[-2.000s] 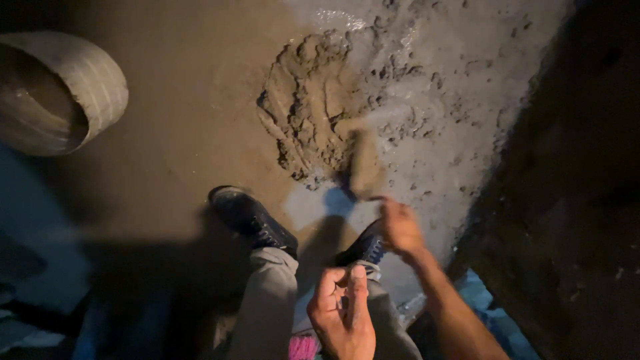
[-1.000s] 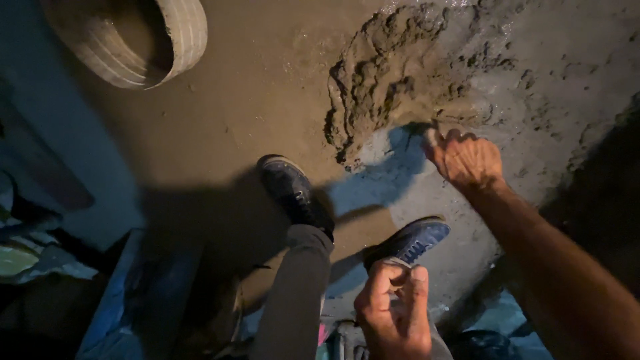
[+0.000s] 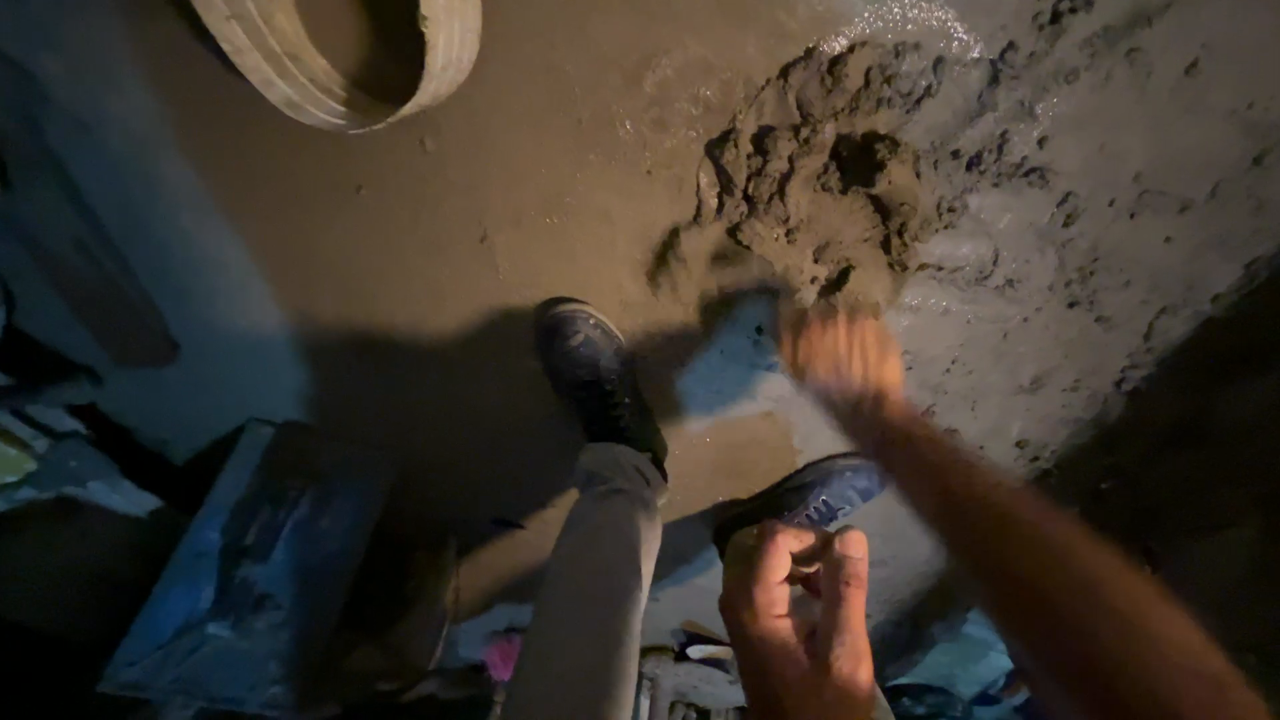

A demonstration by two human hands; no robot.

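A rough heap of wet mortar or mud (image 3: 810, 190) lies on the floor at the upper right. My right hand (image 3: 845, 355), blurred by motion, is at the heap's lower edge with its fingers bent. Whatever it may hold is hidden. At the lower middle, above my leg, my left hand (image 3: 800, 610) is raised with its fingers curled and the thumb near the fingertips. Nothing can be clearly seen between them.
A round, ribbed basin (image 3: 450, 60) stands at the upper left. My dark shoes (image 3: 595, 370) are on the wet floor below the heap. A blue box-like object (image 3: 230, 570) lies at the lower left, and a pink item (image 3: 502, 655) is near my leg.
The tool seen under my right hand two seconds ago is not discernible now. My right hand has stayed near the heap's lower edge. The view has shifted.
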